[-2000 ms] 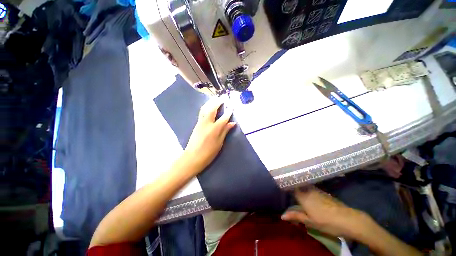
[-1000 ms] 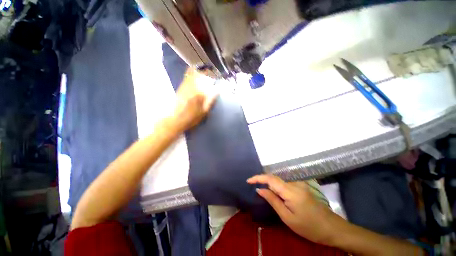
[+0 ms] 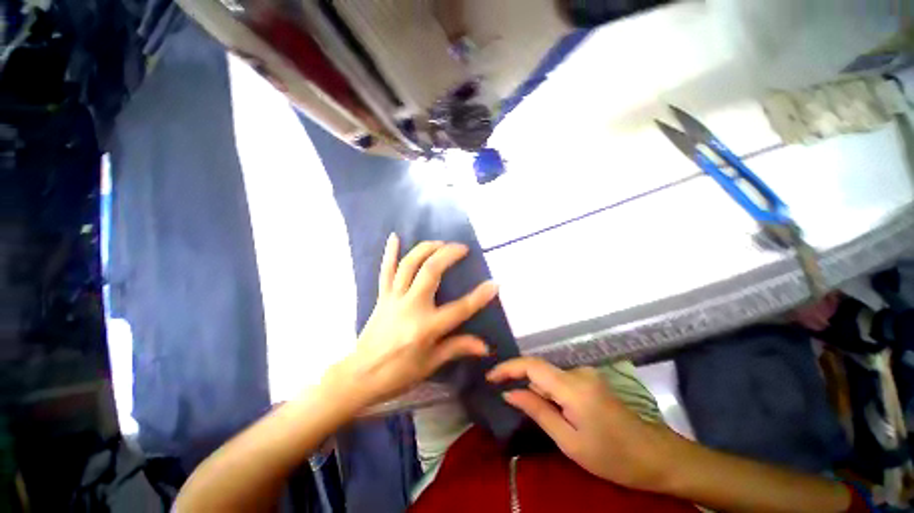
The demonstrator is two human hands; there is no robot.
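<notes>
A dark grey-navy cut panel (image 3: 376, 195) runs from under the brightly lit presser foot area (image 3: 436, 170) down over the table's front edge. My left hand (image 3: 411, 326) lies on the panel with its fingers spread, in front of the foot. My right hand (image 3: 591, 416) is at the panel's right side near the front edge, with thumb and forefinger close together at the cloth. The white sewing machine head (image 3: 401, 60) is above the panel. The needle is lost in the glare.
Blue-handled thread snips (image 3: 737, 180) lie at the right, tied by a strip. A cream label strip (image 3: 832, 110) is behind them. A stack of cut pieces (image 3: 185, 261) lies at the left. A ruled strip (image 3: 641, 336) follows the front edge. Dark cloth (image 3: 757, 401) is below the table at the right.
My left hand has come back from beside the foot toward the front edge and spread its fingers. My right hand has come up from below the edge to the panel. The camera view has shifted.
</notes>
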